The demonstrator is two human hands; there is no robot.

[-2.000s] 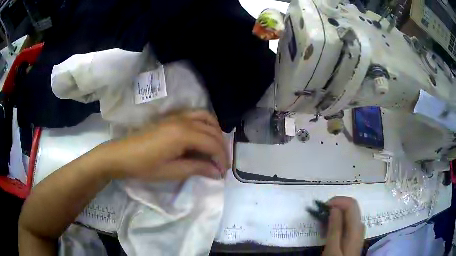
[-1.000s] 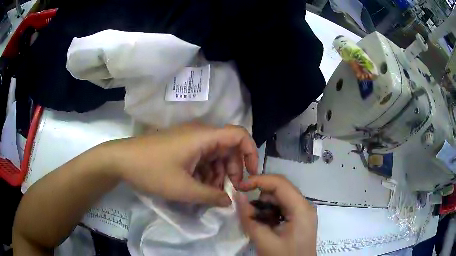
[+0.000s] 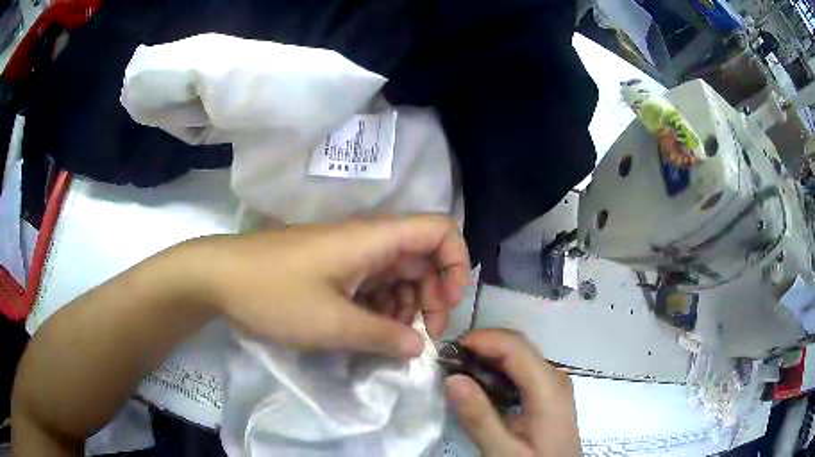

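My left hand (image 3: 340,286) grips an edge of the white lining fabric (image 3: 340,402) between thumb and fingers. My right hand (image 3: 518,393) holds the small black thread snips (image 3: 483,373), with their tips at the pinched edge of the lining, where a thin thread shows. The white care label (image 3: 356,147) lies printed side up on the lining above my left hand. The dark garment (image 3: 500,107) is spread behind and around the lining. The lower end of the lining runs down past the table's front edge.
The sewing machine head (image 3: 661,196) stands at the right with a patterned cloth wrap (image 3: 666,129) on its end. A phone (image 3: 676,305) is partly hidden under the arm. White strips in clear plastic (image 3: 728,384) lie at the right. A red plastic basket (image 3: 45,241) is at the left.
My right hand came from the table's front edge to my left hand, and the snips now point at the lining edge. The view has shifted, so the machine sits further right.
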